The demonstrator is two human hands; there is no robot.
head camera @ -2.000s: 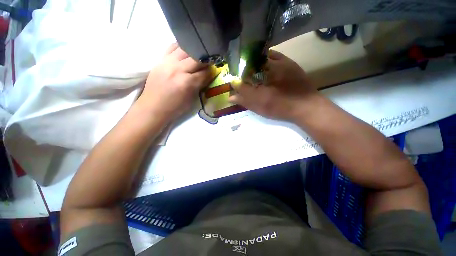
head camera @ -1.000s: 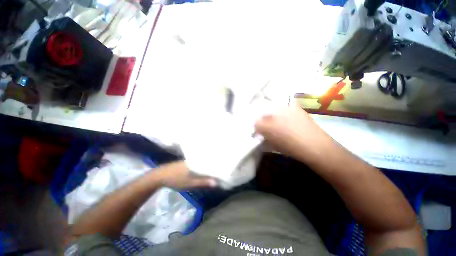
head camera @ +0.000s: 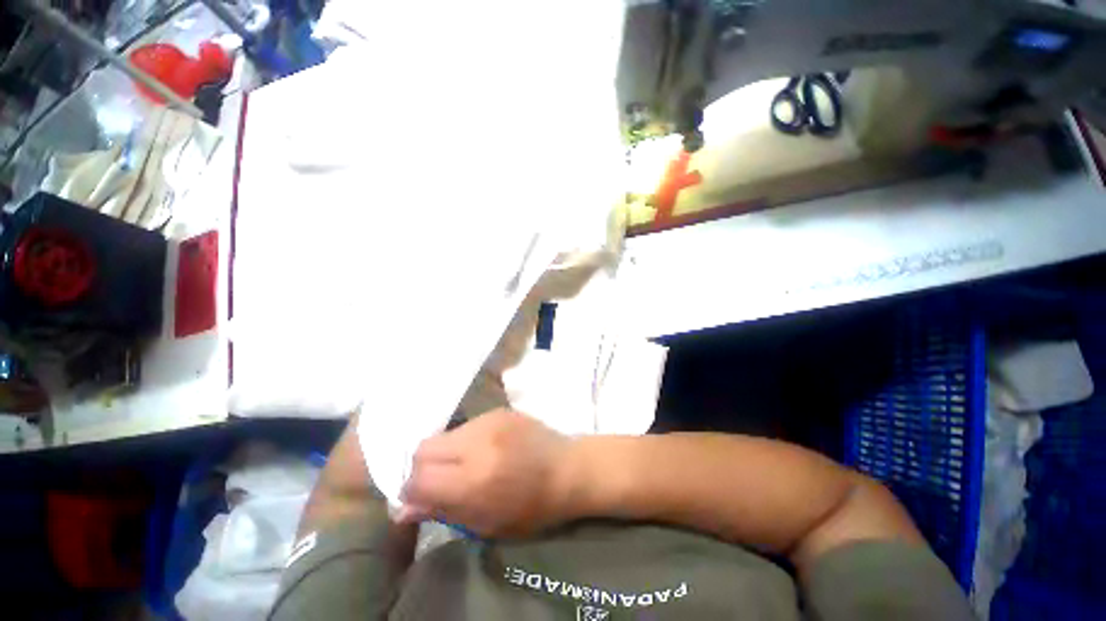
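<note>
A large white cloth garment (head camera: 425, 206) lies over the table, overexposed, and hangs over the front edge towards my body. A small dark label (head camera: 545, 325) shows on its lower part. My right hand (head camera: 485, 473) pinches a corner of the cloth close to my shirt. My left hand is hidden behind and under the cloth; only the forearm shows beside it. The sewing machine (head camera: 788, 61) stands to the right, with orange-red tape (head camera: 674, 188) on its bed.
Black-handled scissors (head camera: 808, 106) lie on the machine bed. A black box with a round red part (head camera: 79, 267) and a red flat piece (head camera: 195, 285) are at left. Blue baskets (head camera: 916, 425) with white cloth are below the table. A clear bag with red things is at upper left.
The cloth has left the needle area and now spreads over the table and its front edge. My right hand has moved down and left to its corner. My left hand has gone behind the cloth.
</note>
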